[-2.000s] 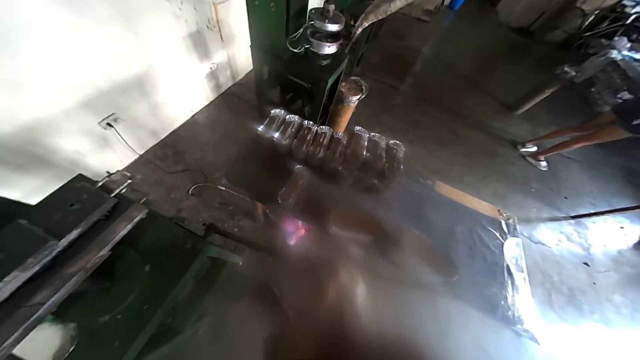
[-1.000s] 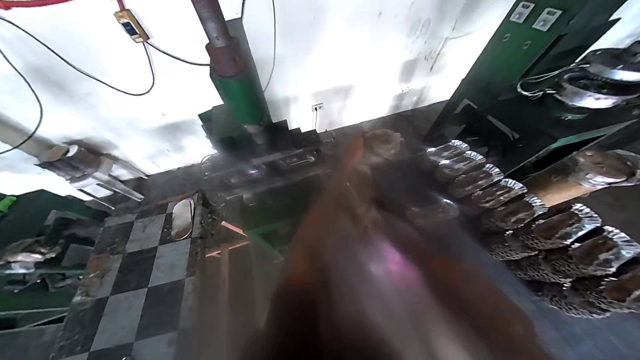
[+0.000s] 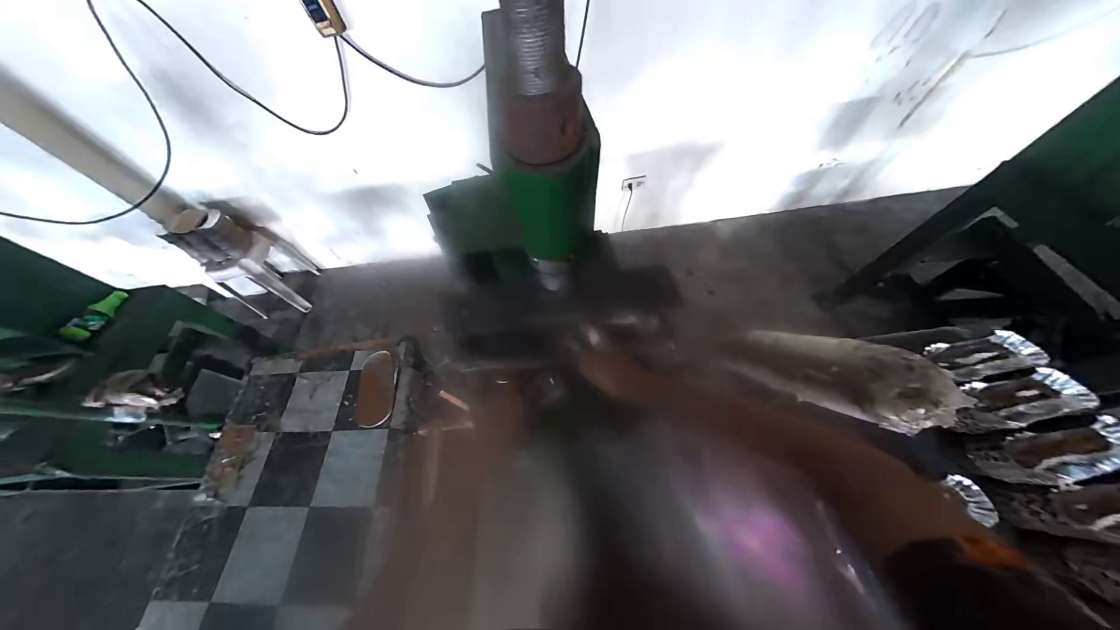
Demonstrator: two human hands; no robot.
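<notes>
My right hand [image 3: 612, 372] is reached out to the dark bed of a green machine, below its vertical ram [image 3: 547, 197]. It is blurred, and its fingers and anything in them cannot be made out. My left forearm comes up from the bottom, and my left hand [image 3: 521, 394] is a brown blur near the same bed, its fingers not distinct. A long pale cylindrical piece with a ragged end [image 3: 910, 398] lies beyond my right forearm; its other end fades into blur near the machine. Whether a hand touches it cannot be told.
Several hollow metal pieces with shiny fluted rims [image 3: 1063, 389] lie in a row at the right. A black-and-white checkered surface [image 3: 346, 468] carries an oval dish [image 3: 376, 389] at the left. Green racks stand at both sides. Cables hang on the white wall behind the machine.
The view has swung far left, from the row of metal pieces to the green machine. My right hand now shows at the machine's bed.
</notes>
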